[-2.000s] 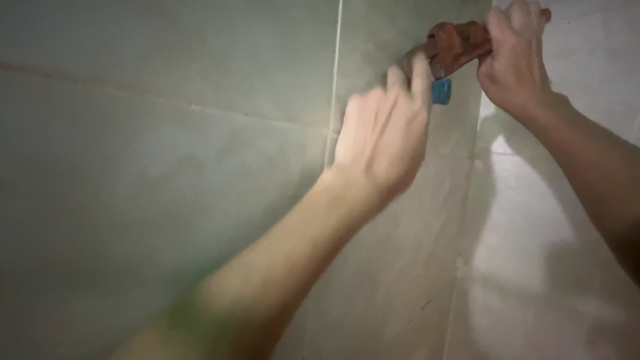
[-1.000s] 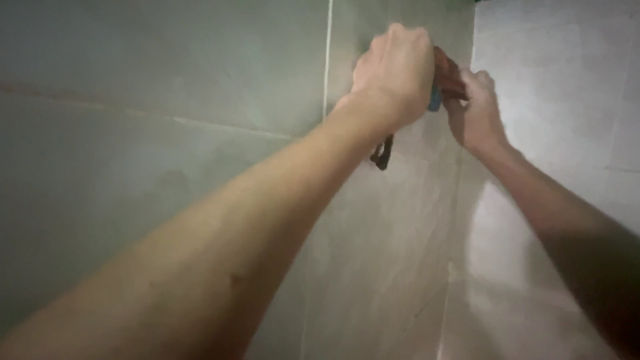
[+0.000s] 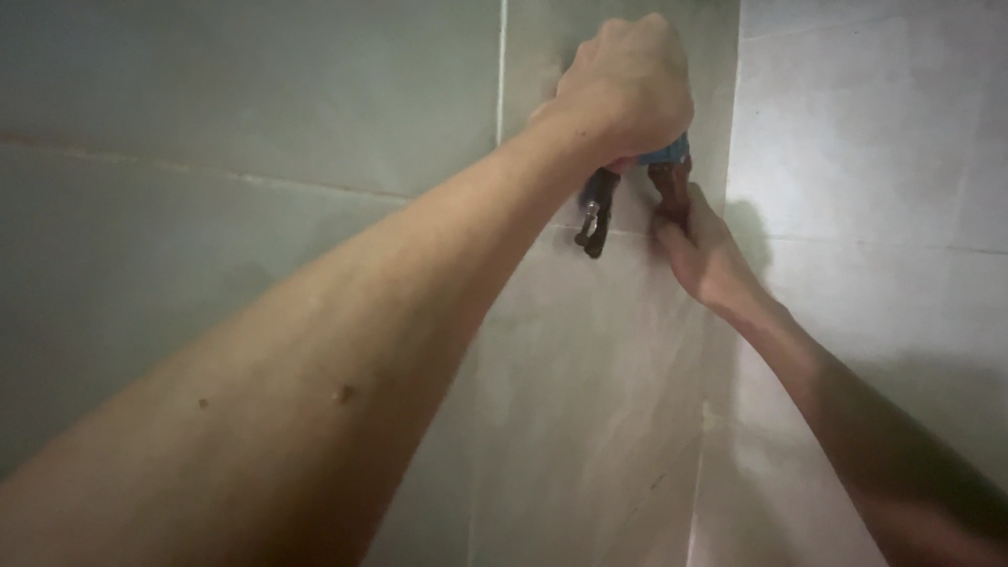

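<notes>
My left hand (image 3: pixel 630 87) is curled against the tiled wall near the corner, back toward the camera. Its fingers are hidden, so what it grips cannot be told. A dark object (image 3: pixel 596 220) with a small shiny metal part sticks out below it; whether the hand holds this is unclear. Beside the heel of this hand, a blue piece (image 3: pixel 665 151) shows, partly covered. From there a red-brown wrench (image 3: pixel 671 189) points downward, its upper part hidden. My right hand (image 3: pixel 701 252) grips the wrench's lower end.
Large grey-green wall tiles (image 3: pixel 236 87) with pale joints fill the left side. A lighter tiled wall (image 3: pixel 866 126) meets them at a corner close to my right hand. Shadows of the arm and hand fall on it.
The wrench was slanted up to the right two seconds ago and now points down. My right hand has moved down with it. My left hand has shifted over the wrench's head area, uncovering the dark object.
</notes>
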